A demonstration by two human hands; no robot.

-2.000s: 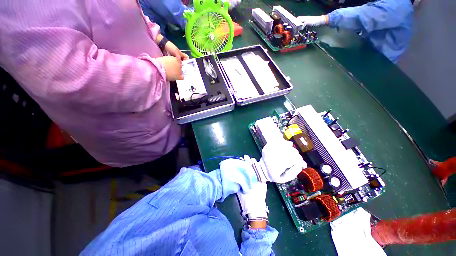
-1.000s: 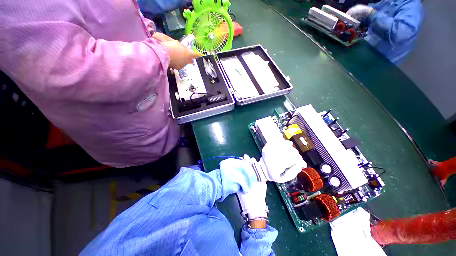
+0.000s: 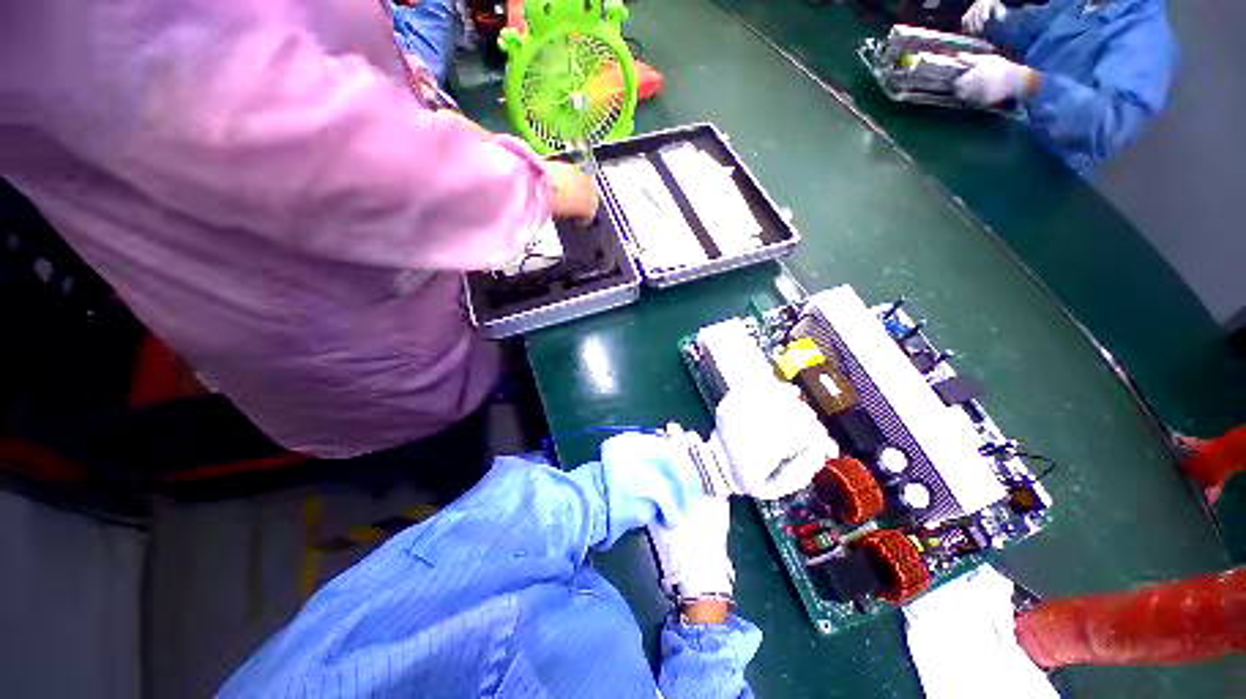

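A large green circuit board (image 3: 834, 621) lies on the green bench. It carries a long pale heatsink (image 3: 916, 410), a shorter pale block (image 3: 738, 358), a yellow-taped transformer (image 3: 801, 359) and two copper-wound rings, one being the lower choke (image 3: 898, 564). My left hand (image 3: 772, 444), white-gloved, rests curled on the board's near-left edge beside the upper ring; its fingertips are hidden. My right hand (image 3: 694, 549), also gloved, is below and against my left wrist, off the board. Its fingers are hidden, and I cannot tell whether it holds anything.
A person in pink reaches into an open silver-edged case (image 3: 558, 317) at upper left. A green fan (image 3: 574, 96) stands behind it. White sheets (image 3: 973, 635) lie by a red-wrapped post (image 3: 1141, 625) at lower right. A person in blue handles another board (image 3: 936, 68) across the bench.
My hands and the board have not visibly moved. The person in pink has moved a hand rightward over the case. The far board has moved right, and both the far person's gloves now show.
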